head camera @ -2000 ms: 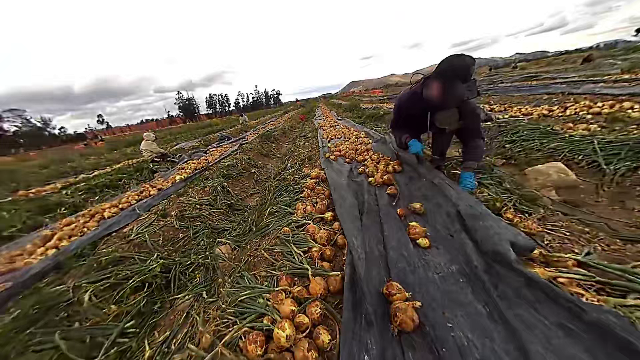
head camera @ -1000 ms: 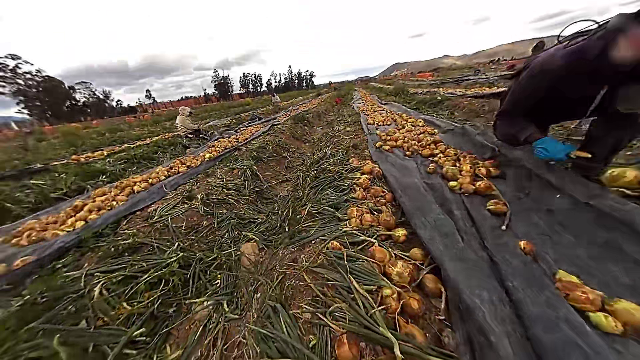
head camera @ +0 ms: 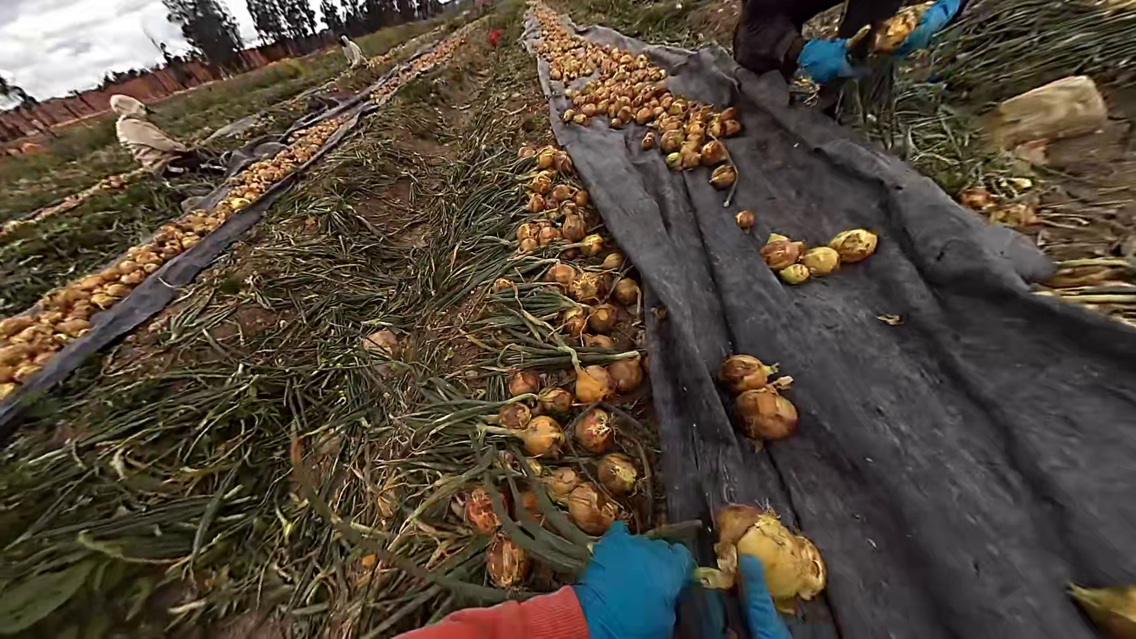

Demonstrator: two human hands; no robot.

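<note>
My left hand (head camera: 635, 581), in a blue glove with a red sleeve, is closed around green onion stalks (head camera: 550, 541) at the bottom centre. Close on its right, my right hand (head camera: 759, 603), also blue-gloved, is mostly cut off by the bottom edge; its visible fingers lie against a large yellow onion (head camera: 781, 559). The onion's stalk end points toward my left hand. Whether the right hand holds a tool is hidden. Onions with their green tops (head camera: 595, 430) lie on the soil just beyond my left hand. Two brown onions (head camera: 759, 399) rest on the dark fabric sheet (head camera: 887, 444).
A co-worker's blue-gloved hands (head camera: 825, 60) hold an onion at the upper right. More onions (head camera: 639, 89) are heaped farther up the sheet. A stone (head camera: 1052, 111) lies right of it. Another onion row (head camera: 133, 266) runs at left, beside a seated person (head camera: 142, 133).
Both my hands have come into view at the bottom, with stalks and an onion. The view has tilted down. The co-worker now has an onion between both hands.
</note>
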